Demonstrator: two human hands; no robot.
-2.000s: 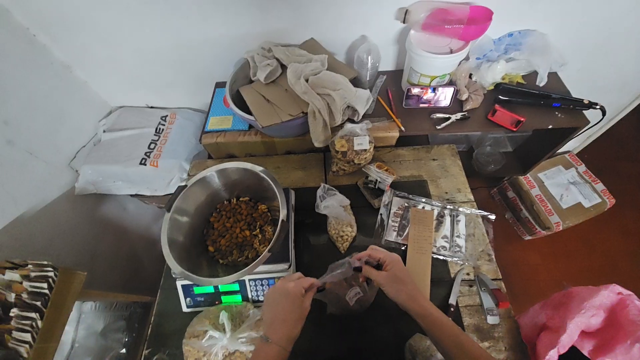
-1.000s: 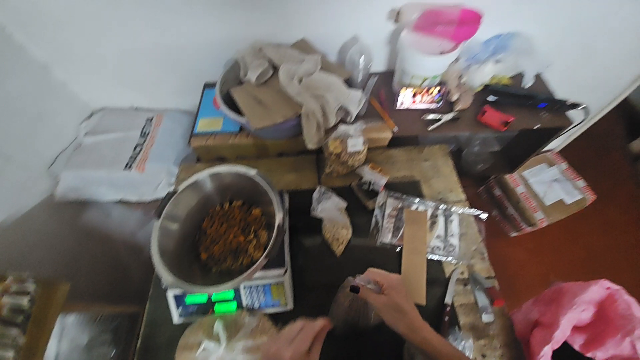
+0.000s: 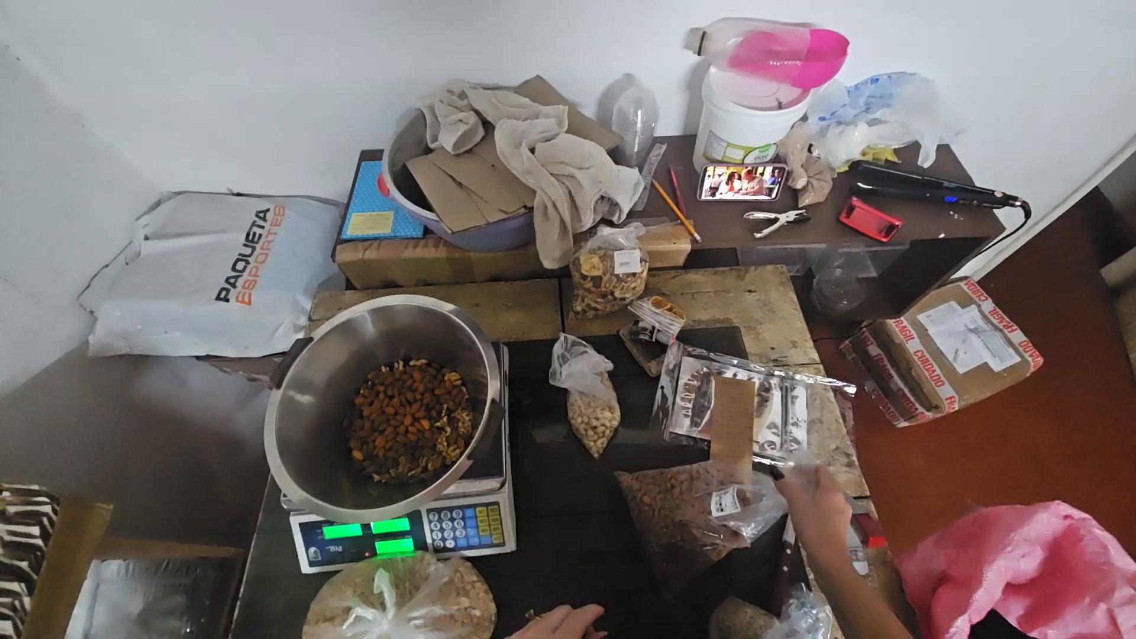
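My right hand (image 3: 812,501) is at the gathered top of a clear plastic bag of brown nuts (image 3: 679,515), its fingers closed on the plastic. The bag lies on the dark tabletop. My left hand (image 3: 564,623) is cut off by the bottom edge, with a small yellowish bit beside its fingers; its grip is hidden. A steel bowl (image 3: 293,426) holding almonds and walnuts rests on a digital scale (image 3: 408,532) with lit green displays. In front of the scale sits a knotted bag of pale flakes (image 3: 399,599). A small bag of pale nuts (image 3: 593,413) lies mid-table.
A cardboard strip (image 3: 732,417) lies over silvery pouches (image 3: 781,408). Behind are a bag of mixed dried food (image 3: 611,275), a basin (image 3: 488,235) with cloth and cardboard, a phone (image 3: 742,182) and a hair straightener (image 3: 932,185). Scissors or a knife (image 3: 785,559) and a pink sack (image 3: 1021,564) are at right.
The bag of brown nuts, earlier between both hands, now lies further right with my right hand at its top. My left hand has drawn back to the bottom edge.
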